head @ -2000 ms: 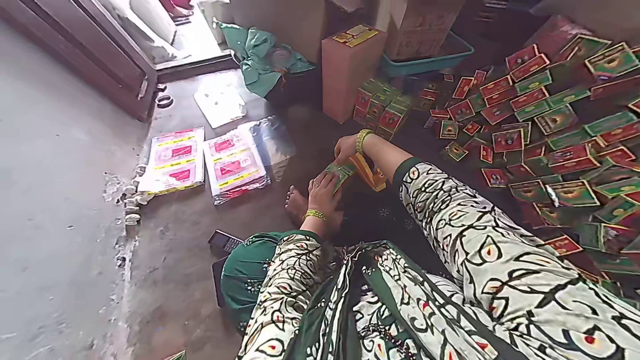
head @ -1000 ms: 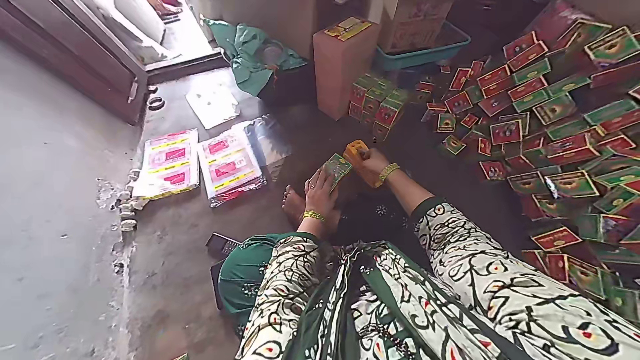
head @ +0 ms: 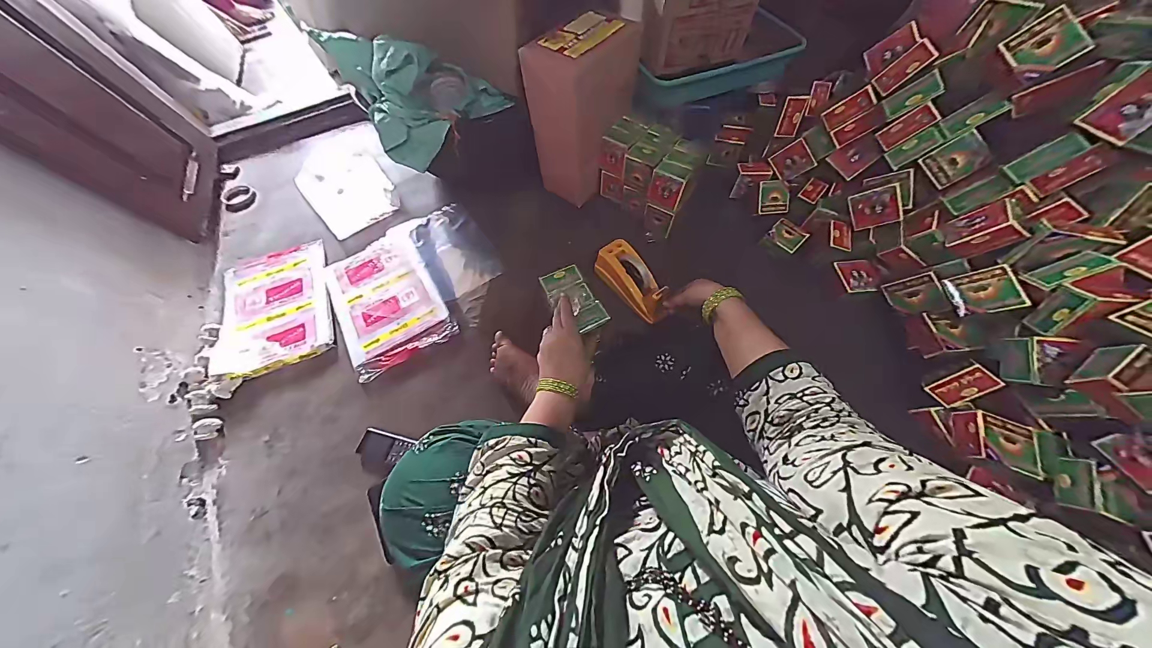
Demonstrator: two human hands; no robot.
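My left hand [head: 565,355] lies over the lower end of a green printed packet [head: 574,299], its fingers on the packet's face. To the right of it is an orange tape dispenser [head: 630,279], with my right hand [head: 691,297] at its near end. Whether those fingers grip the dispenser or only touch it, I cannot tell. Beyond the dispenser stands a block of stacked green and red small boxes [head: 646,175]. My bare foot [head: 515,367] rests on the floor beside my left hand.
Many red and green boxes [head: 981,225] lie heaped at the right. A tall pink carton [head: 580,108] and a blue-green tub [head: 720,83] stand at the back. Plastic-wrapped printed packs [head: 387,301] are on the floor at left, near a green cloth [head: 405,99] and a dark phone [head: 382,450].
My right hand has moved from the packet to the right. The orange dispenser, held up in that hand a second ago, is now farther right of the packet.
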